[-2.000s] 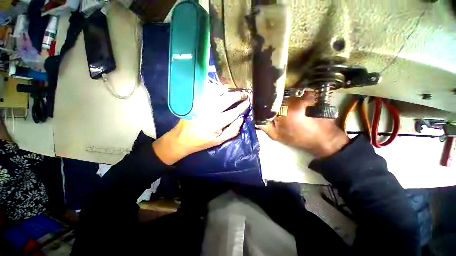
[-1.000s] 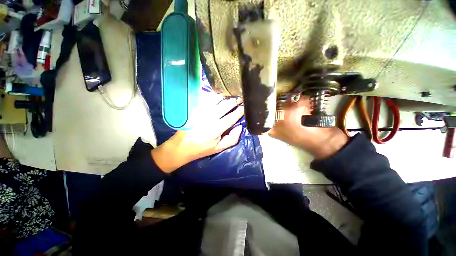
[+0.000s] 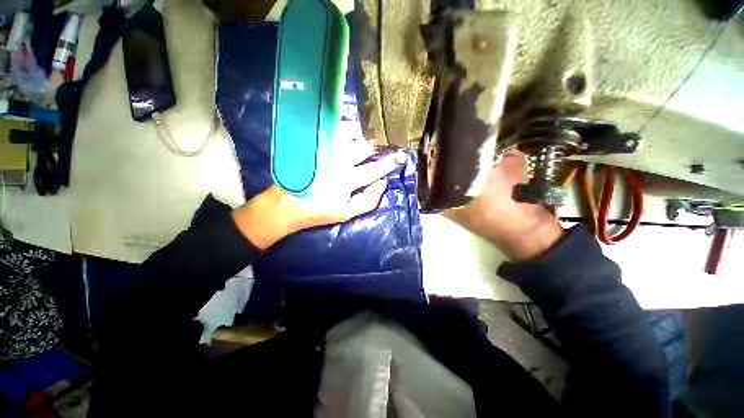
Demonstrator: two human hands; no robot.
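Observation:
A shiny navy quilted panel (image 3: pixel 351 257) lies on the machine table and hangs over its front edge. The cream sewing machine head (image 3: pixel 620 57) with chipped paint covers the upper right. My left hand (image 3: pixel 326 200) lies flat on the panel with its fingers pointing to the needle area, partly behind the teal lamp (image 3: pixel 306 98). My right hand (image 3: pixel 510 212) is right of the panel's edge, its fingers hidden behind the worn metal guard (image 3: pixel 469 106); its grip cannot be seen. The needle is hidden.
A black phone (image 3: pixel 148 65) with a pale cable and dark cloth strips (image 3: pixel 81 90) lie on the table's left. Orange and red scissor handles (image 3: pixel 608 204) and a small red-handled tool (image 3: pixel 718 251) are at right. The tension knob (image 3: pixel 542 194) sits above my right hand.
The view has shifted a little. My left hand's fingers lie flatter and closer to the needle area, and more of the navy panel shows below them. My right hand stays behind the guard.

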